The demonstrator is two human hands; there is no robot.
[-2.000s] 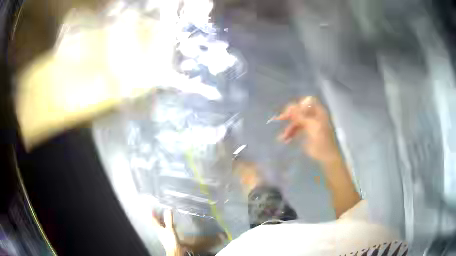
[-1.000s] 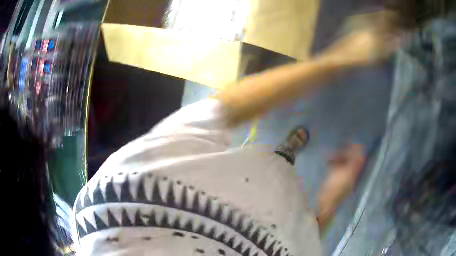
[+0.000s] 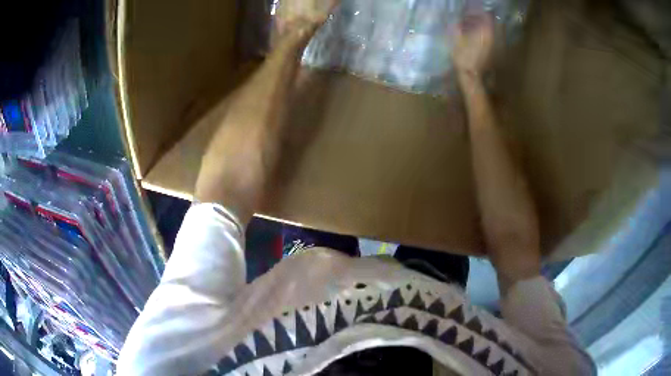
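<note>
A large open brown carton (image 3: 382, 154) lies in front of me. Clear, glossy plastic (image 3: 390, 44), which looks like empty trays, is inside it at the top of the view, cut off by the edge. My left hand (image 3: 302, 13) is at the left end of the plastic, and the top edge cuts it off. My right hand (image 3: 474, 44) is against the plastic towards its right side and is blurred. Both forearms reach over the carton's near wall. The fingers do not show clearly enough to tell whether either hand grips the plastic.
Stacked clear trays of printed packs (image 3: 73, 213) with red and blue parts are at the left, beside the carton. More upright clear trays (image 3: 55, 95) stand behind them. A pale grey curved surface (image 3: 618, 257) is at the lower right. The carton's near edge is close to my body.
The view has turned to the inside of the carton. Both hands, apart and outside it before, now reach into it at the clear plastic.
</note>
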